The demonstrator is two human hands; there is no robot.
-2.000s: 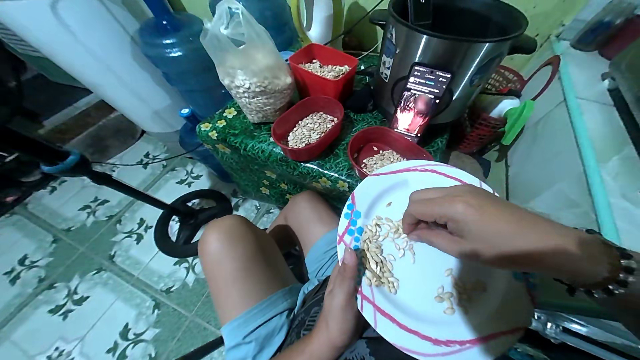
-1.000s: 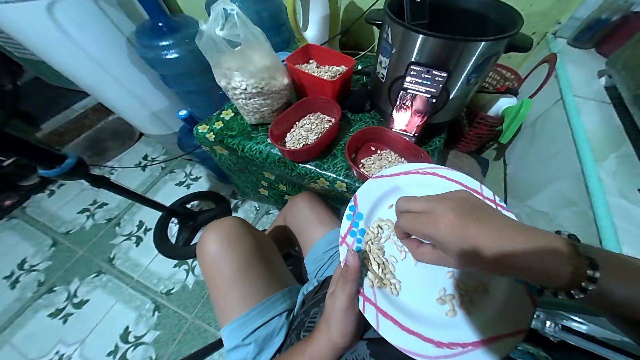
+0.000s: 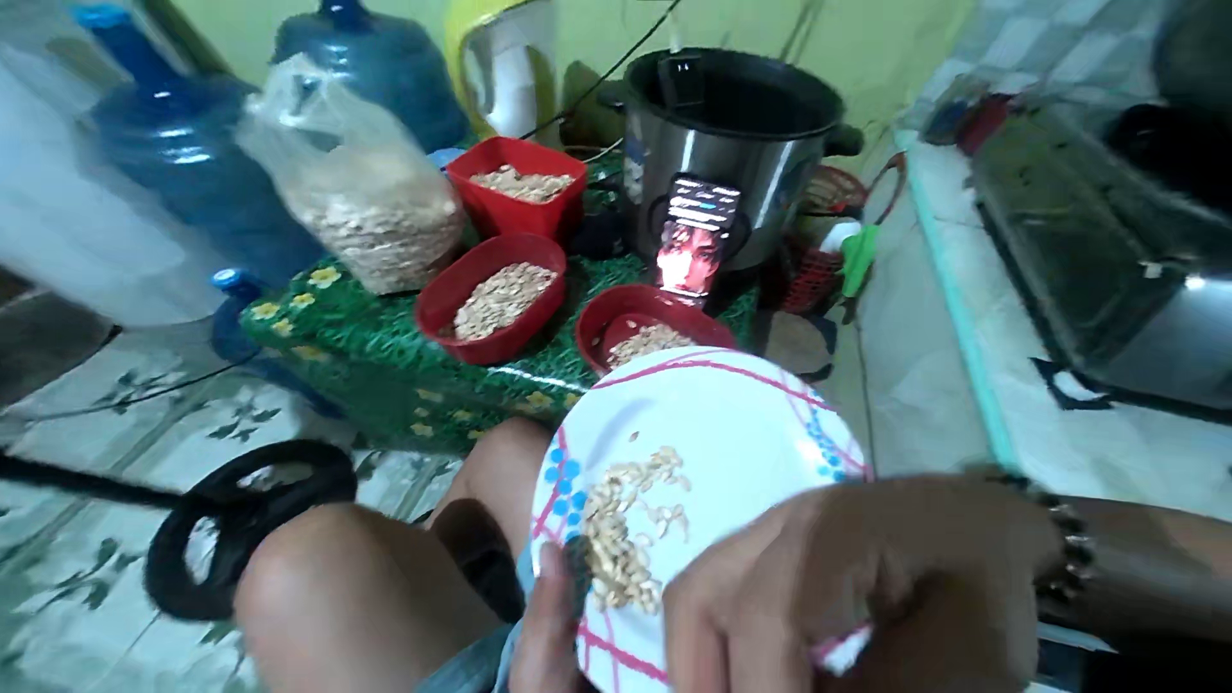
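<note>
My left hand [image 3: 551,626] grips the left rim of a white plate [image 3: 712,433] with pink lines and blue dots. A pile of pale seeds or shelled nuts [image 3: 621,539] lies on the plate's left half. My right hand [image 3: 847,587], wearing a beaded bracelet, is over the plate's lower right, its fingertips hidden or blurred, so I cannot tell whether it holds a piece. Just beyond the plate is a red oval bowl [image 3: 589,332] with similar pieces. Left of it stand another red bowl [image 3: 433,322] and a red square container [image 3: 553,207], both holding pale pieces.
A knotted plastic bag [image 3: 375,212] of pale pieces stands beside the containers on a green flowered cloth [image 3: 337,318]. A lit phone [image 3: 695,241] leans on a large cooker pot [image 3: 693,144]. Blue water jugs [image 3: 192,144] stand at left, a black round stand base [image 3: 250,529] below, a stove [image 3: 1107,250] at right.
My right hand has moved from the seed pile toward the lower right of the plate. My left hand still holds the rim. The view has shifted.
</note>
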